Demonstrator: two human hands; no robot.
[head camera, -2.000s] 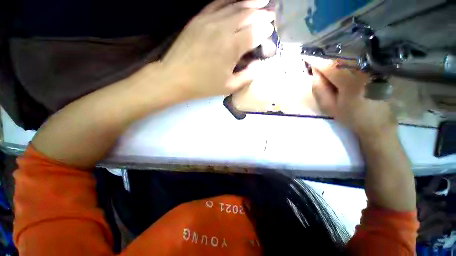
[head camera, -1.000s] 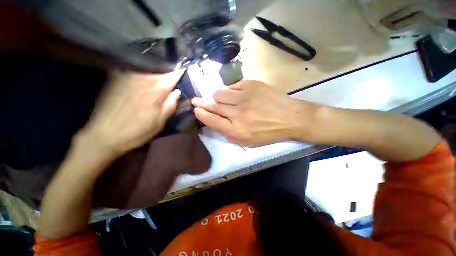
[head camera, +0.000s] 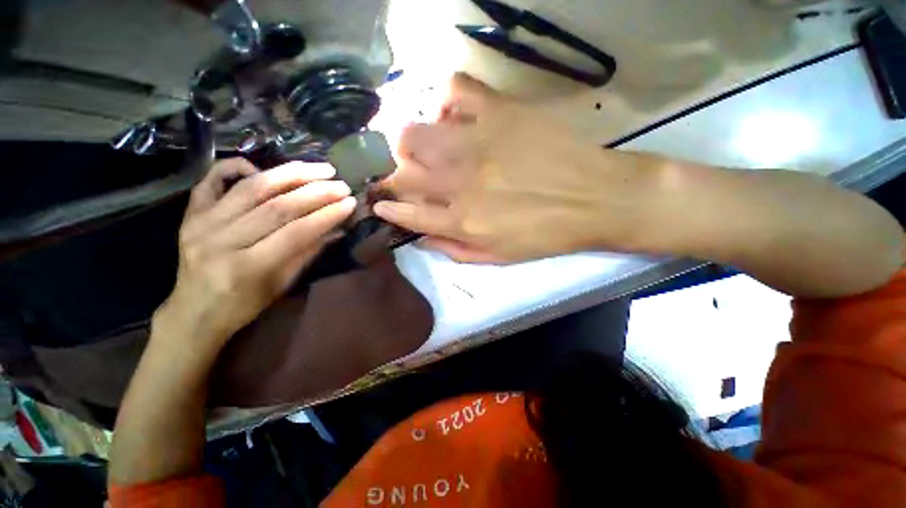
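A black and brown garment (head camera: 328, 332) lies at the left and over the table's front edge. My left hand (head camera: 253, 238) lies on the dark cloth, its fingertips at the garment's edge beside the needle area. My right hand (head camera: 507, 179) has its thumb and fingers at the same edge, close to the left fingertips, and pinches the cloth there. A greenish-grey rounded tab (head camera: 362, 158) sits just above the fingertips. The sewing machine head (head camera: 333, 94) with its shiny black disc is above. The needle itself is hidden.
Black thread snips (head camera: 546, 42) lie on the beige machine bed (head camera: 676, 64) beyond my right hand. A dark phone-like rectangle (head camera: 882, 62) is at the far right. The white tabletop's worn edge (head camera: 556, 310) runs below my right forearm.
The view has swung. Against one second ago, my left hand's fingers lie flatter on the cloth beside the tab, and my right hand's fingers are more curled at the cloth edge.
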